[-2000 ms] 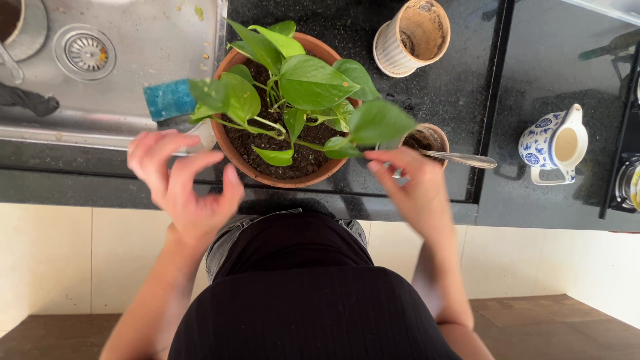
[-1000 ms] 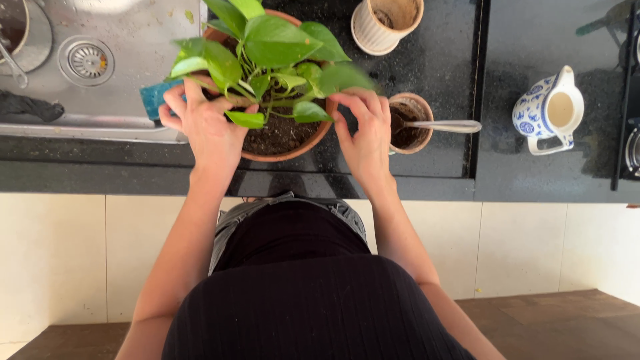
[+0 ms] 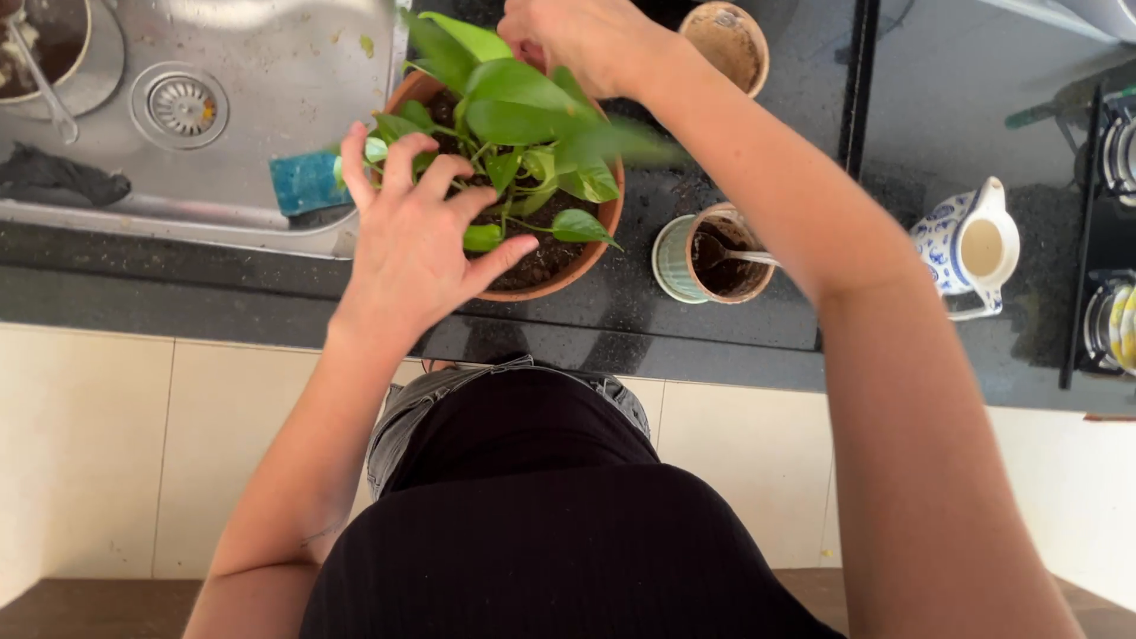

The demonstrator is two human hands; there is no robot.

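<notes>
A leafy green pothos plant [image 3: 524, 102] grows in soil in a round terracotta pot [image 3: 612, 209] on the dark counter. My left hand [image 3: 417, 222] is spread over the pot's left side, its fingers apart among stems and leaves. At the far rim, my right hand [image 3: 577, 40] is bent in beside the upper leaves; its fingertips are partly hidden, so whether they grip a leaf does not show. To the right of the pot, a small ribbed pot [image 3: 679, 257] with dark soil holds a metal spoon [image 3: 750, 257]. Another small pot [image 3: 728, 44] stands beyond it.
On the left is a steel sink [image 3: 266, 80] with a drain strainer [image 3: 182, 104], a blue sponge [image 3: 306, 182] at its edge, a dark cloth [image 3: 62, 176] and a bowl [image 3: 53, 53]. A blue-and-white jug [image 3: 963, 244] and a gas hob [image 3: 1114, 231] are at the right.
My right hand has moved from the plant's near right side to the far rim. My left hand, among the leaves a second ago, is still there with its fingers spread wider.
</notes>
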